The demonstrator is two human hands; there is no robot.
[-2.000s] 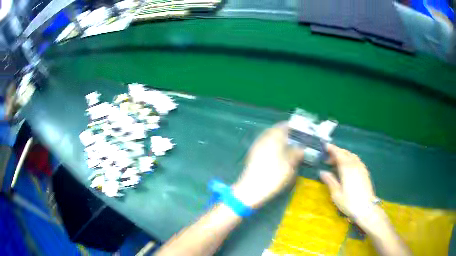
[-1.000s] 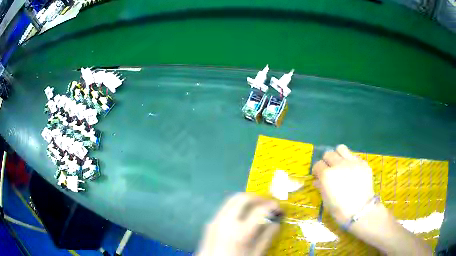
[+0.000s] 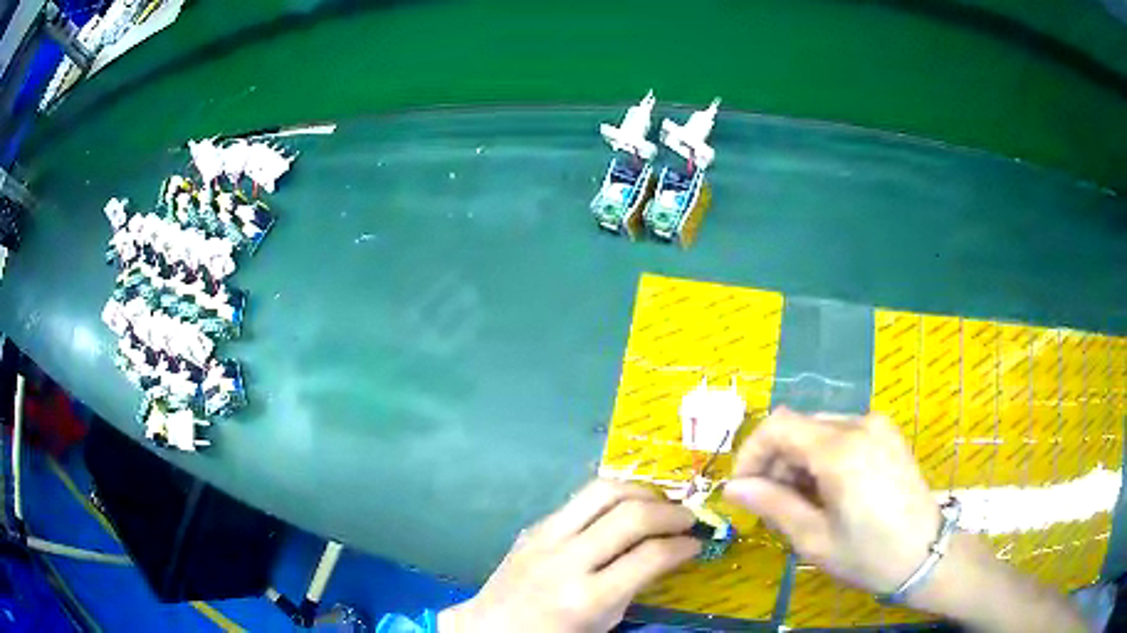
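A white plug housing (image 3: 713, 418) with two pins lies on the yellow adhesive sheet (image 3: 704, 322), joined by thin red and dark wires to a small circuit board (image 3: 711, 532). My left hand (image 3: 593, 550) holds this board at its left side, fingers covering part of it. My right hand (image 3: 834, 488) is just right of the board, thumb and fingers bent close together near the wires; whether it holds a yellow piece is hidden. Two taped units (image 3: 653, 198) stand side by side beyond the sheet, plugs pointing away.
Untaped units (image 3: 179, 291) stand in clustered rows at the left. A second yellow sheet part (image 3: 989, 396) lies at the right, with a clear film strip (image 3: 826, 352) between. The brighter green strip (image 3: 494, 62) runs across the back. A dark box (image 3: 185, 519) is below the bench's left edge.
The two units seen in my hands two seconds ago now stand on the bench. My right hand has moved from the clear strip towards the board. My left hand has come in beside it.
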